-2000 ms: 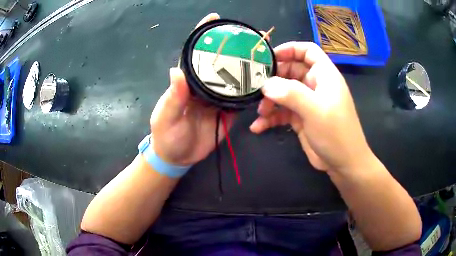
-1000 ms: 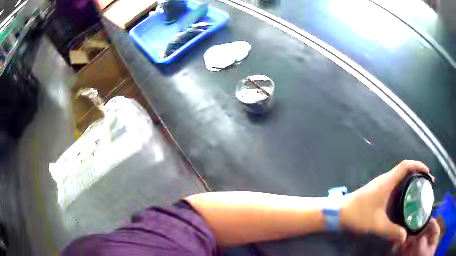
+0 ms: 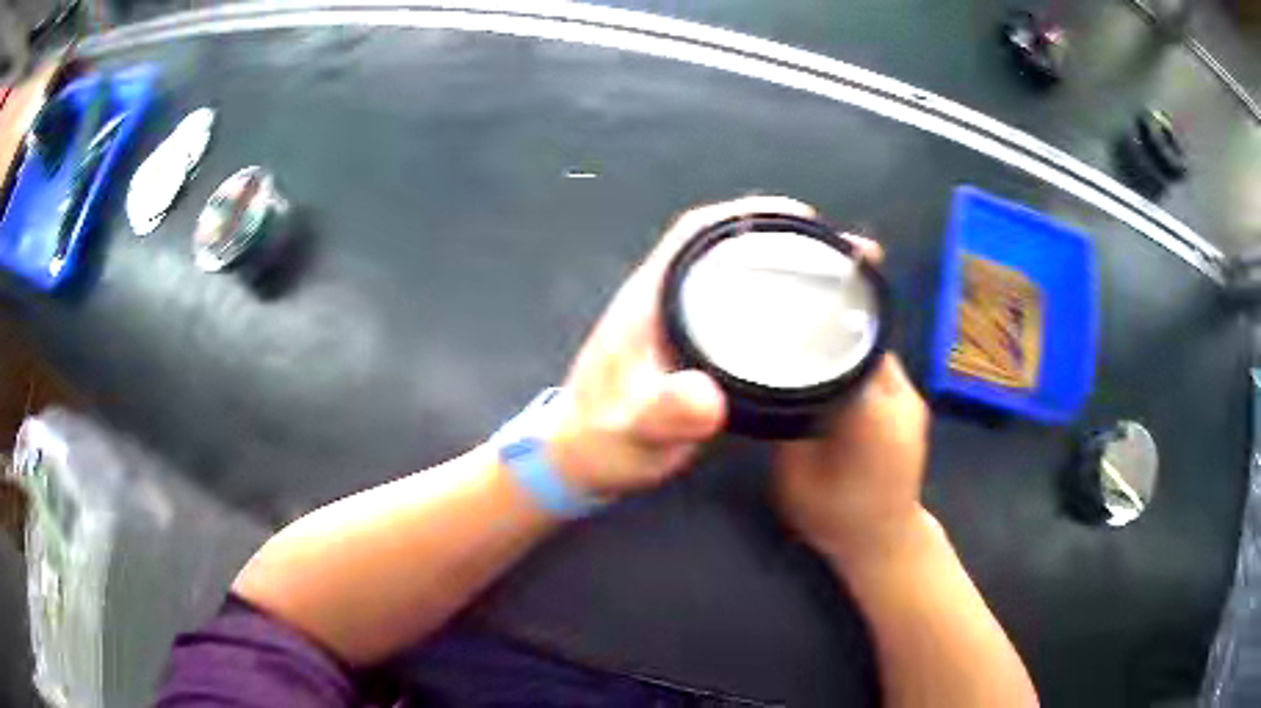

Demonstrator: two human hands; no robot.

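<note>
A round black housing [image 3: 703,374] is held up in front of me, its open face towards me. Its face [image 3: 779,310] looks whitish and shiny, with faint streaks; I cannot tell whether this is the disc or glare. My left hand [image 3: 650,374] grips the housing's left side, thumb at the front rim. My right hand [image 3: 860,450] is under and behind its lower right side, with a fingertip at the upper right rim. Most right fingers are hidden. No wires show.
A blue bin [image 3: 1072,325] with tan sticks stands at right, a shiny-topped round cup [image 3: 1127,473] below it. At left are another cup [image 3: 238,221], a pale flat piece [image 3: 170,170] and a blue tray [image 3: 127,104]. Black pieces [image 3: 1034,46] lie beyond the curved rail [image 3: 830,83].
The view has swung back right from the left side of the bench. The housing's face now looks white instead of green and mirror-like. Both hands remain on the housing.
</note>
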